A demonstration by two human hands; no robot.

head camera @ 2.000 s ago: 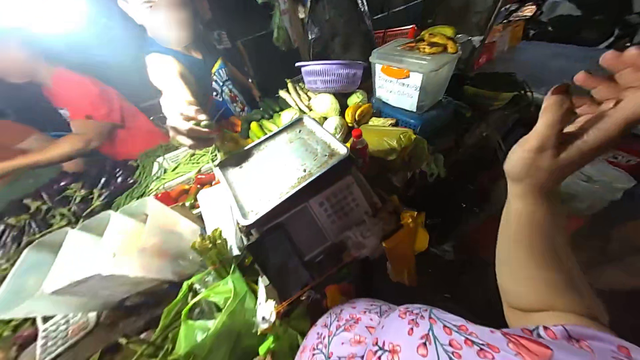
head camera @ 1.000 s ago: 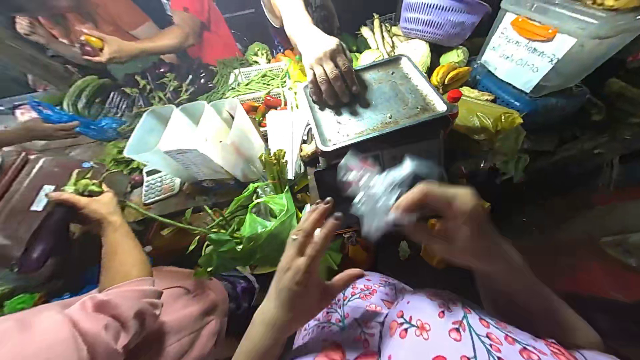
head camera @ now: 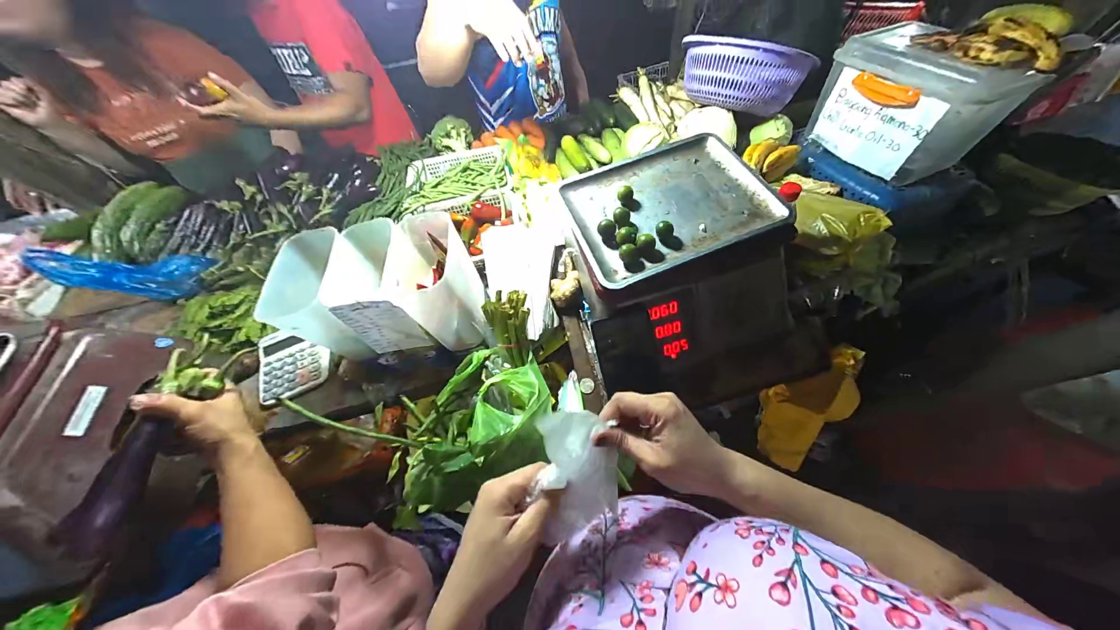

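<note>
Low in the middle, a thin clear plastic bag [head camera: 573, 477] is pinched between my left hand [head camera: 507, 529] and my right hand [head camera: 661, 437]. Beyond them stands a digital scale [head camera: 700, 332] with lit red digits. Its metal tray [head camera: 717, 201] carries several small green citrus fruits [head camera: 626, 234] on the left part. Just past my left hand is a green plastic bag [head camera: 516, 402] among leafy greens [head camera: 446, 464]. A bundle of cut stems [head camera: 507, 319] rises behind that bag.
At left, a co-worker's hand [head camera: 206, 416] holds eggplants [head camera: 122, 481] near a calculator [head camera: 293, 366]. White plastic bins [head camera: 376, 280] stand beyond. A purple basket [head camera: 744, 74] and a clear lidded container [head camera: 919, 101] are at the back right. Other people stand across the stall.
Small green fruits now lie on the tray, which held none one second ago. The hand reaching over it has withdrawn. My left hand, empty before, now grips the plastic bag with my right.
</note>
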